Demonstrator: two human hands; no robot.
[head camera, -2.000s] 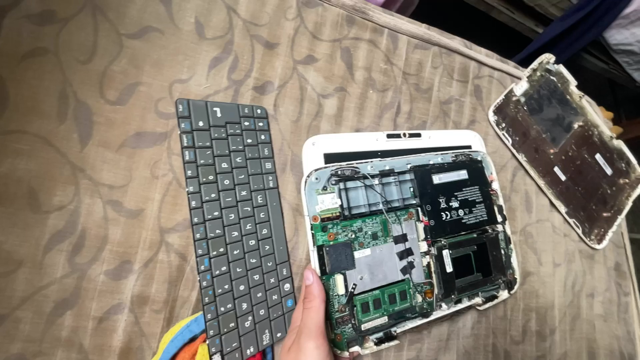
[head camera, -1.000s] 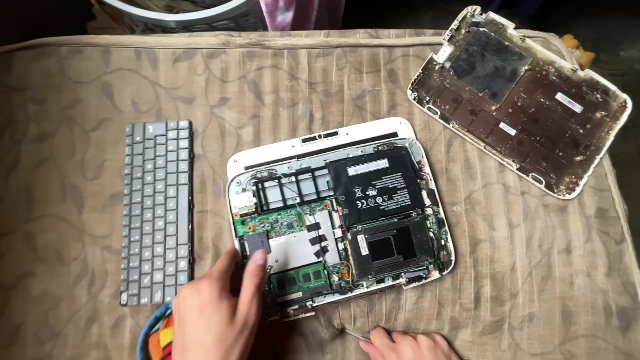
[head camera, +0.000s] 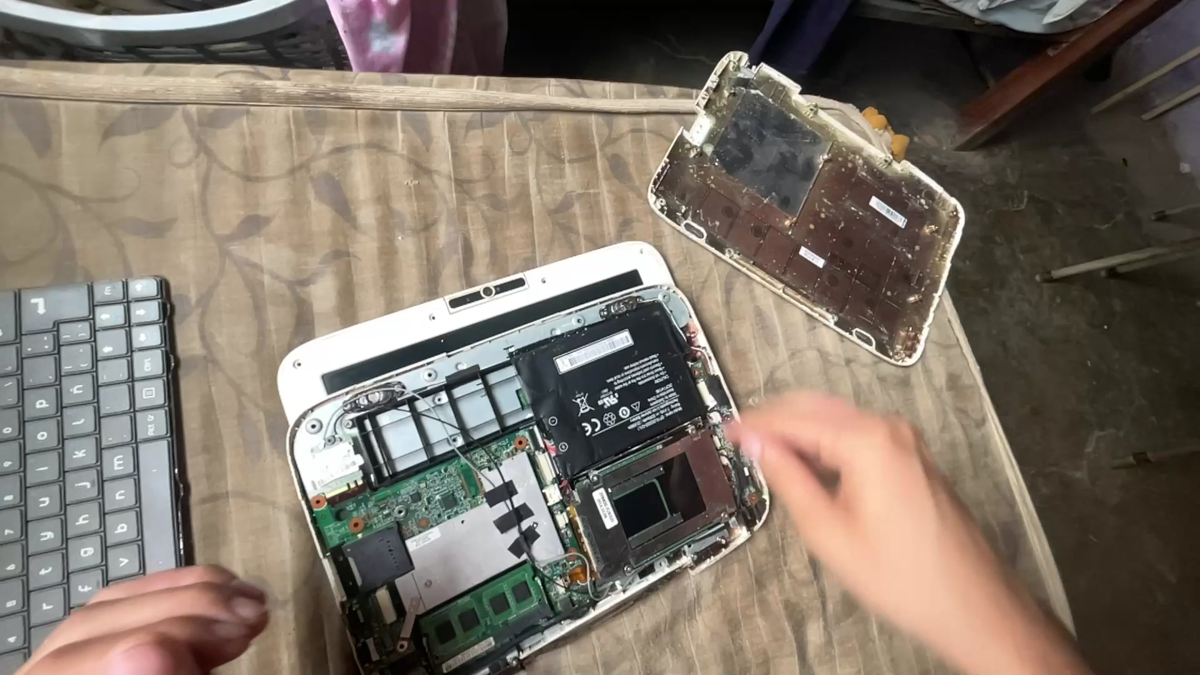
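Note:
An opened white laptop (head camera: 309, 450) lies on the fabric in the middle, its insides showing: a black battery pack (head camera: 609, 384), a green memory module (head camera: 483, 614), a bare metal plate and a framed drive bay (head camera: 647, 506). My right hand (head camera: 862, 497), blurred, is over the laptop's right edge, thumb and forefinger near each other; whether it holds anything small cannot be told. At the lower left, my left hand (head camera: 159, 623) is beside the laptop with fingers slightly bent, nothing seen in it. It is close to the detached dark laptop keyboard (head camera: 84, 450).
The detached laptop bottom cover (head camera: 844, 225) rests inside up at the upper right, by the edge of the patterned fabric (head camera: 216, 187). Behind that edge are a laundry basket (head camera: 169, 23) and pink cloth. A wooden beam (head camera: 1059, 84) stands beyond, at the right.
My left hand has come off the laptop's lower left part to the keyboard's side. My right hand, low by the front edge with a thin tool a second ago, is now at the laptop's right side.

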